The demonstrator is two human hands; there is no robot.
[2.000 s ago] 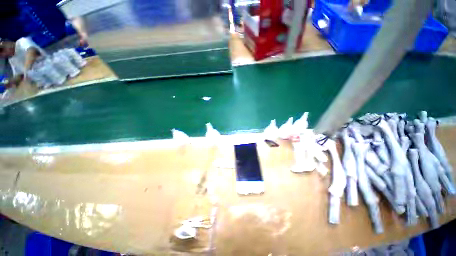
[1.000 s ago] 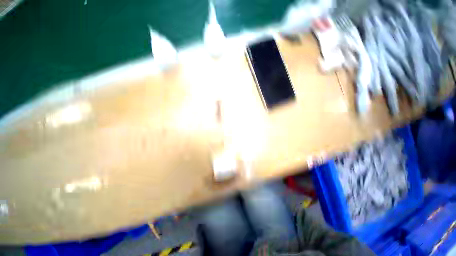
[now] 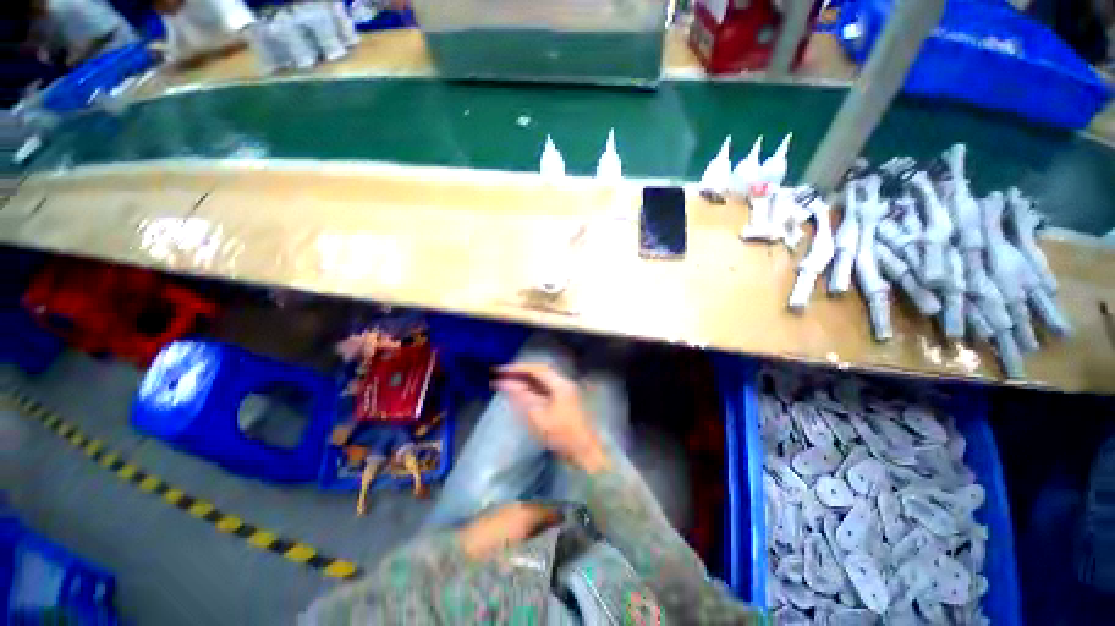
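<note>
My right hand is above my knee, in front of the bench edge. Its fingers point left and look slightly apart, with nothing visible in them. My left hand is lower, close to my body; it is blurred, its fingers are unclear and I see nothing in it. Pale grey leg parts lie piled on the right of the bench. Flat grey sole pieces fill a blue bin right of my knees. A small whitish dish or glue patch lies near the bench edge.
A black phone lies on the tan bench. White nozzle bottles line the green belt. A grey post stands at the right. Left below are a blue stool and a crate with a red box.
The view has swung down and back, with the bench now farther up. Both hands and the crates below now show; the phone and leg parts lie as before.
</note>
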